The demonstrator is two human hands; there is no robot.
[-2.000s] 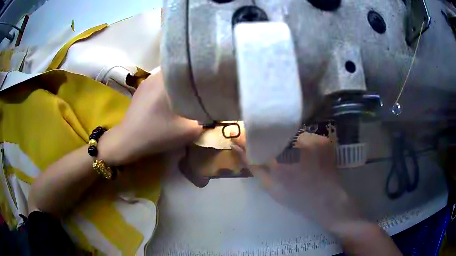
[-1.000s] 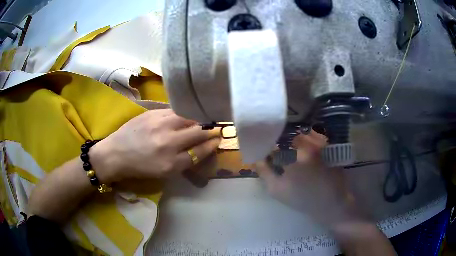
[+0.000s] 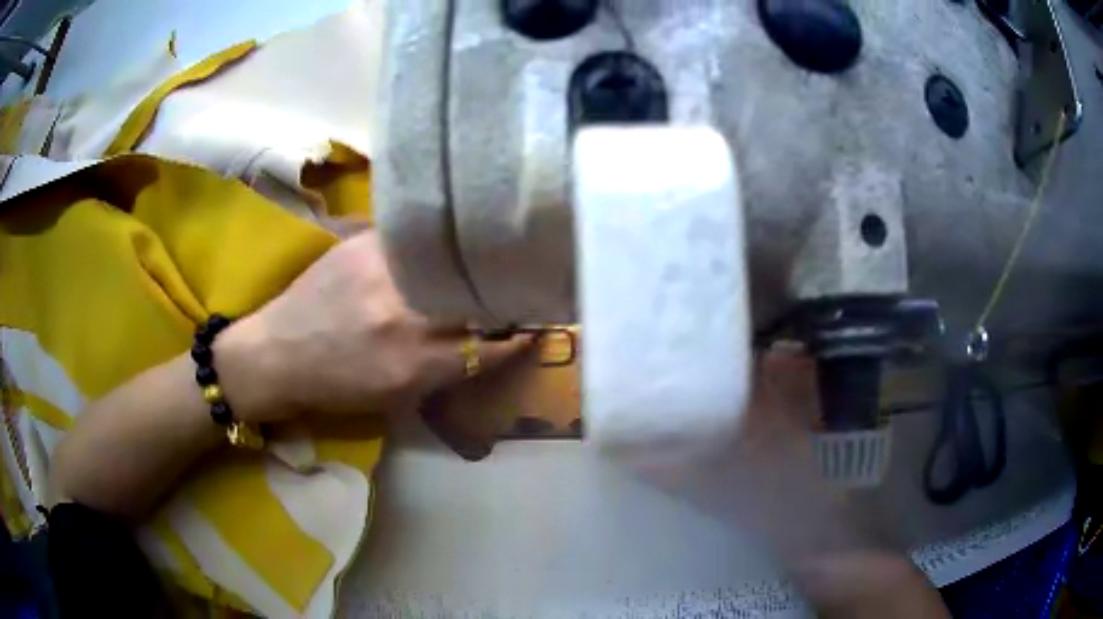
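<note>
The mustard-yellow and off-white garment (image 3: 242, 248) lies in folds at the left, beneath and around my left wrist. My left hand (image 3: 351, 327), with a ring and a beaded bracelet, reaches to the presser foot (image 3: 556, 347). Its fingertips are partly under the machine head (image 3: 514, 181), so any grip is hidden. My right hand (image 3: 738, 484) is blurred, to the right of the foot, and its fingers are mostly behind the white guard (image 3: 663, 290). Brown bed cover (image 3: 514, 405) shows below the foot. No cloth is clearly visible under the foot.
Dark scissor handles (image 3: 964, 447) lie at the right. The tension dial (image 3: 853, 453) hangs from the head, above my right hand. A yellow strip (image 3: 175, 94) lies on pale cloth at upper left. Ruler marks (image 3: 484, 601) run along the table's front edge.
My left fingers have moved in to the foot; the pale piece seen there earlier no longer shows. My right hand has shifted and is more hidden by the guard. The camera view has shifted slightly.
</note>
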